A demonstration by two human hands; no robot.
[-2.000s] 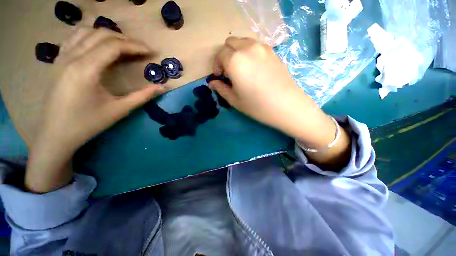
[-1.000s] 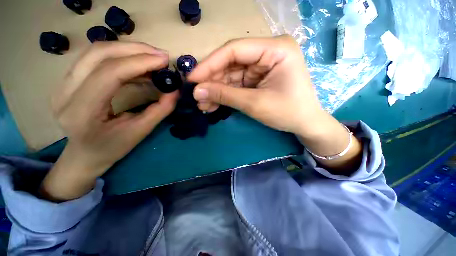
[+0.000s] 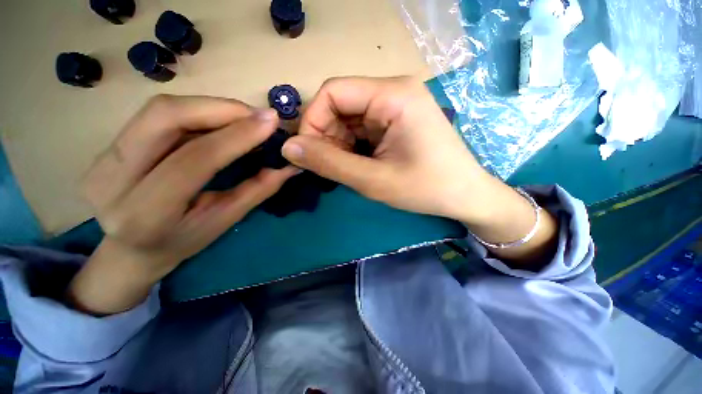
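My left hand (image 3: 181, 173) holds a black knob (image 3: 273, 148) between thumb and fingertips, above the cardboard's near edge. My right hand (image 3: 377, 146) touches the same knob with thumb and fingertips; its other fingers are curled over something dark that I cannot make out. One knob with a pale centre dot (image 3: 285, 101) stands on the cardboard just beyond my fingertips. A heap of matt black pads (image 3: 296, 197) lies on the green surface below my hands, partly hidden by them.
Several black knobs stand on the cardboard sheet (image 3: 231, 46) at the back and left. A clear plastic bag (image 3: 493, 115) lies to the right, with a white packet (image 3: 543, 58) on it and crumpled white paper (image 3: 627, 108) beside it. The green bench (image 3: 339, 231) ends near my body.
My left hand first took one of the two dotted knobs from the cardboard. My right hand moved left from the pads' right side to meet it. The held knob's dotted face is now hidden.
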